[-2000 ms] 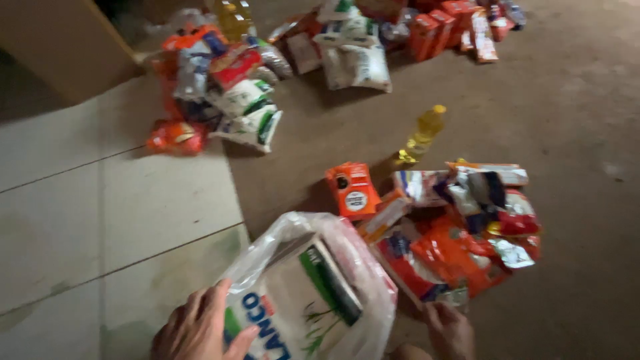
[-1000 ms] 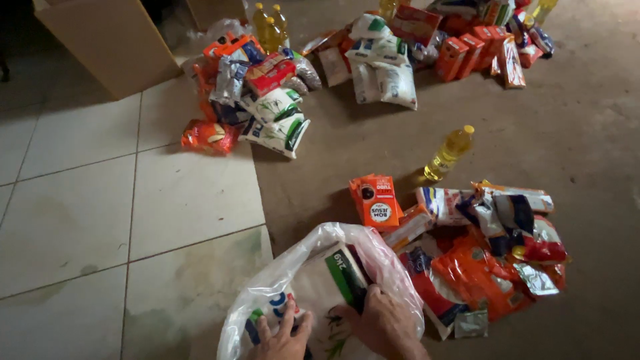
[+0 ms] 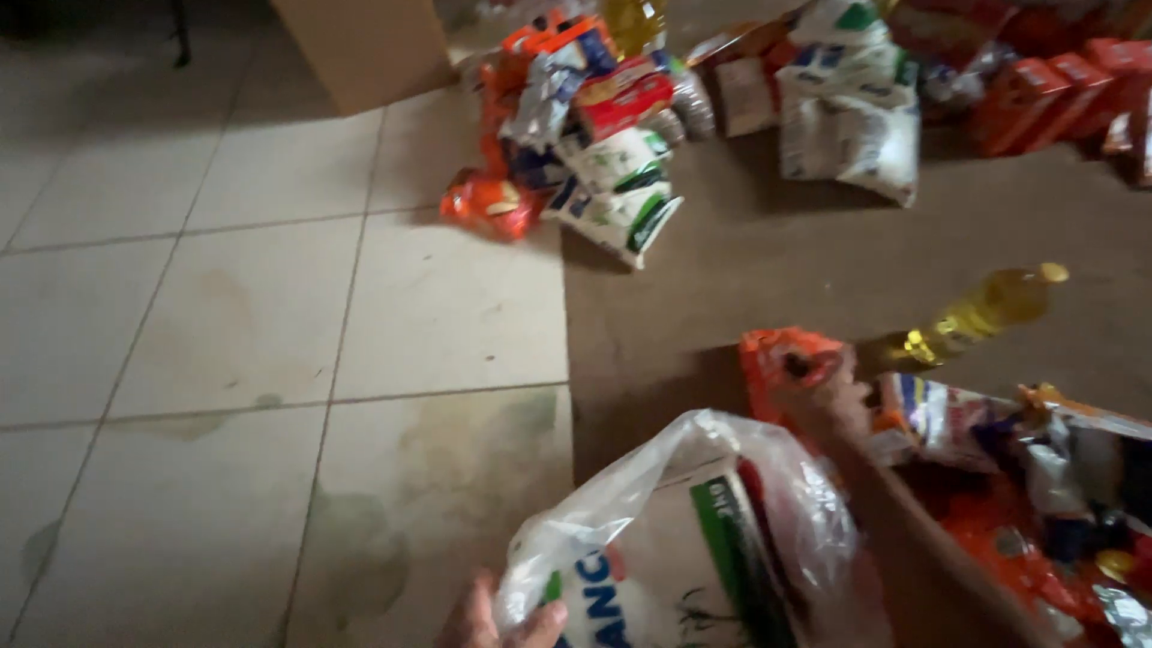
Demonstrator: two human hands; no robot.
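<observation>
A clear plastic bag (image 3: 576, 508) stands upright at the bottom centre, with white and green 2 kg packages (image 3: 661, 558) inside it. My left hand (image 3: 513, 616) pinches the bag's left rim between thumb and fingers. Beyond the bag's right side, my right hand (image 3: 823, 387) is on an orange-red packet (image 3: 765, 360); blur hides how far its fingers close round it. A bottle of yellow oil (image 3: 985, 310) stands to the right of that hand. Below the bottle lies a pile of packaged food, with a white, blue and orange packet (image 3: 954, 418) and orange packets (image 3: 999, 540).
Farther off are a heap with red packets (image 3: 625, 94) and white-green bags (image 3: 616, 211), another oil bottle (image 3: 634, 27), white packages (image 3: 850, 135) and orange boxes (image 3: 1021, 103). A cardboard box (image 3: 369, 54) stands on the tiled floor (image 3: 225, 315), beside a brown floor area (image 3: 720, 261).
My right hand has left the inside of the bag and reached forward to the orange-red packets. My left hand has moved from the package inside the bag to the bag's left rim.
</observation>
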